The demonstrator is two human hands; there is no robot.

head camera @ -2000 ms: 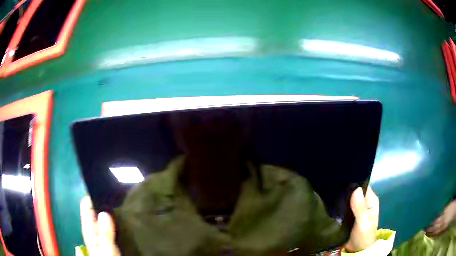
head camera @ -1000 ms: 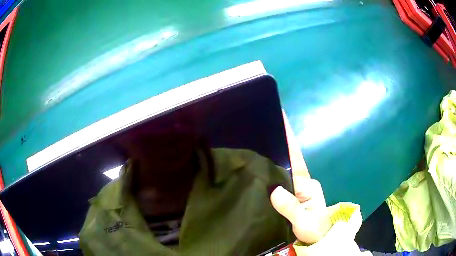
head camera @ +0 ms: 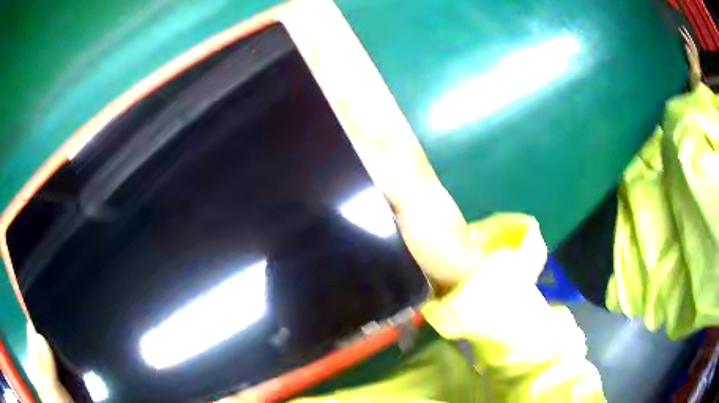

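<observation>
A glossy black laptop screen (head camera: pixel 197 228) lies inside an orange foam tray (head camera: pixel 331 360), reflecting ceiling lights. The tray's border runs around it and looks pale on the right. Small pieces show along the screen's bottom edge. My right hand (head camera: pixel 434 236) is at the tray's right border, blurred and overexposed, and seems closed on it. My left hand (head camera: pixel 46 366) is at the lower left edge, partly cut off by the picture; its fingers are mostly hidden, so its grip is unclear.
Shiny green bench surface (head camera: pixel 504 165) lies beyond and right of the tray. Another person's yellow-green sleeve (head camera: pixel 670 212) is at the far right, with a hand above it. Red-orange tray edges (head camera: pixel 700 27) show at the top right corner. A blue item (head camera: pixel 558 282) is beside my right sleeve.
The screen held before a pale panel edge now shows inside an orange tray. My right hand is at the tray border, slightly left and higher. My left hand has come back into view.
</observation>
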